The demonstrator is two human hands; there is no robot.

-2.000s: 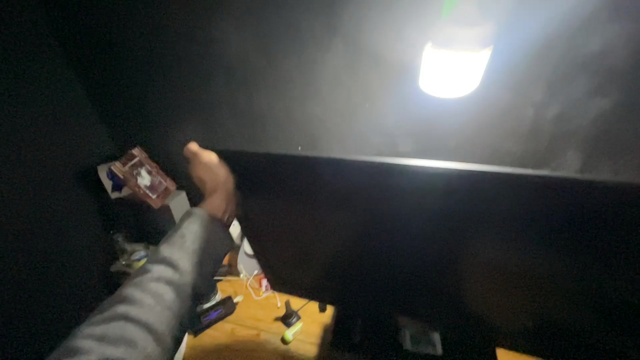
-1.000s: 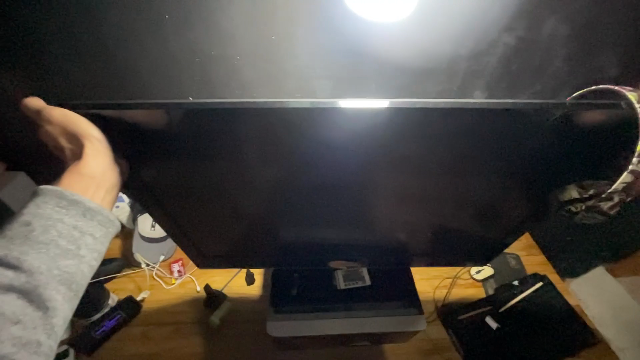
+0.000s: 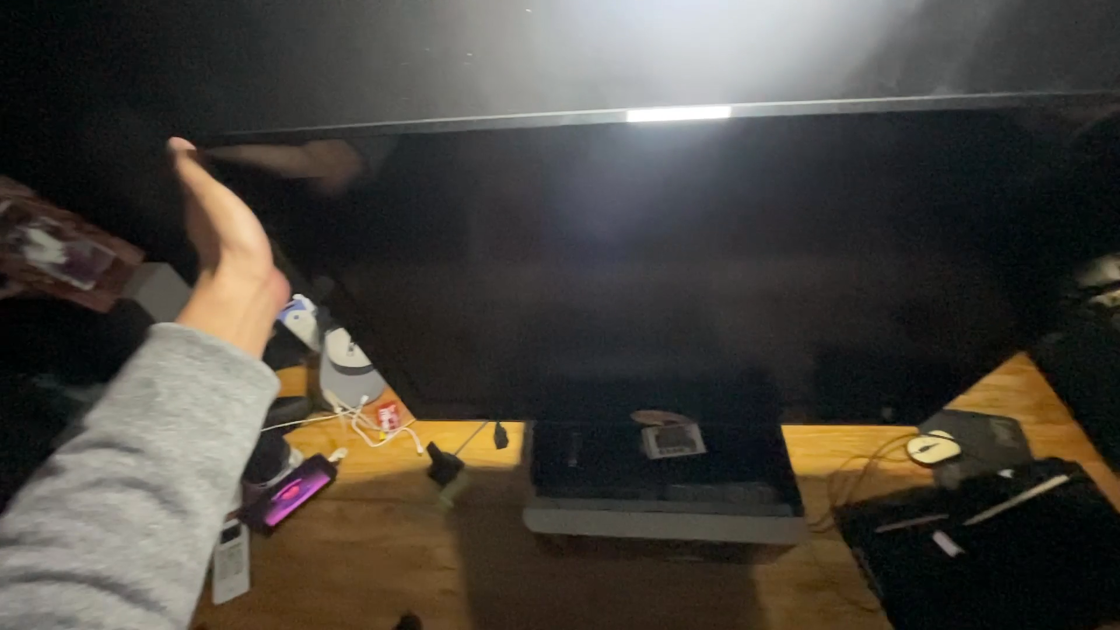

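Observation:
My left hand [image 3: 229, 241], in a grey sleeve, is raised at the left edge of a large dark flat-screen television [image 3: 656, 262]. Its palm side faces the screen's side, and its fingertips are near the upper left corner. Whether the hand touches or grips the edge cannot be made out. The glossy screen shows a faint reflection of a hand. Below the screen, a dark box-like device with a grey front edge [image 3: 665, 522] rests on the wooden desk [image 3: 376, 542]. My right hand is not in view.
At left on the desk are a grey cap [image 3: 346, 376], white cables [image 3: 363, 420], a device with a purple-lit display [image 3: 297, 497] and a white remote control [image 3: 231, 563]. At right are a computer mouse [image 3: 933, 448] and a black case or pad [image 3: 1006, 551]. A framed picture [image 3: 66, 245] is far left.
The view has swung, bringing more of the desk into sight than two seconds ago. My left hand stays raised by the screen's left side throughout.

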